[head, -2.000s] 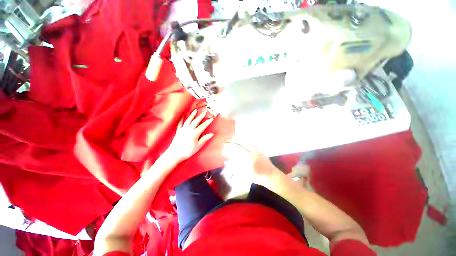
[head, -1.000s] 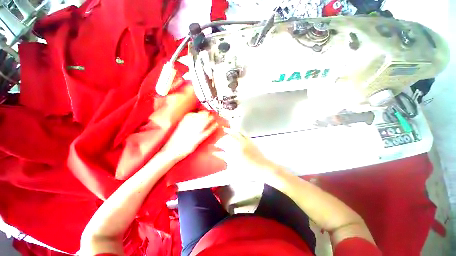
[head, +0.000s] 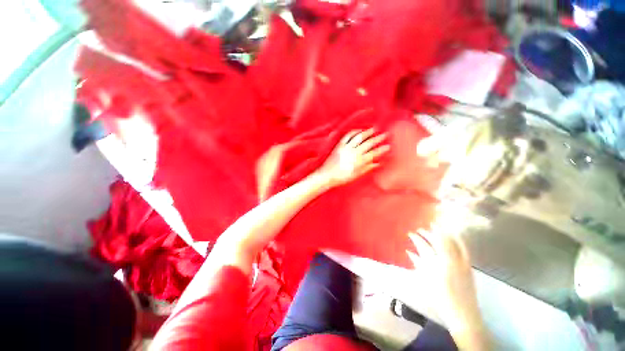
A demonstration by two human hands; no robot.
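A red garment panel (head: 356, 219) lies flat over the white table, left of and under the sewing machine head (head: 548, 185). My left hand (head: 356, 158) rests palm down on the panel with its fingers spread. My right hand (head: 438, 257) is at the panel's right edge, near the machine's needle end; it is overexposed and blurred, so its hold on the cloth cannot be told. The needle and presser foot are lost in glare. A large heap of red cloth (head: 199, 123) spreads to the left and back.
Crumpled red scraps (head: 147, 253) lie low at the left, below the table edge (head: 168, 212). A dark rounded shape (head: 62, 295) is at the lower left. A grey-white heap (head: 599, 113) and a clear round rim (head: 582, 51) are behind the machine.
The view has swung left, so the machine now sits at the right edge. My left hand has opened flat on the panel, farther from the needle.
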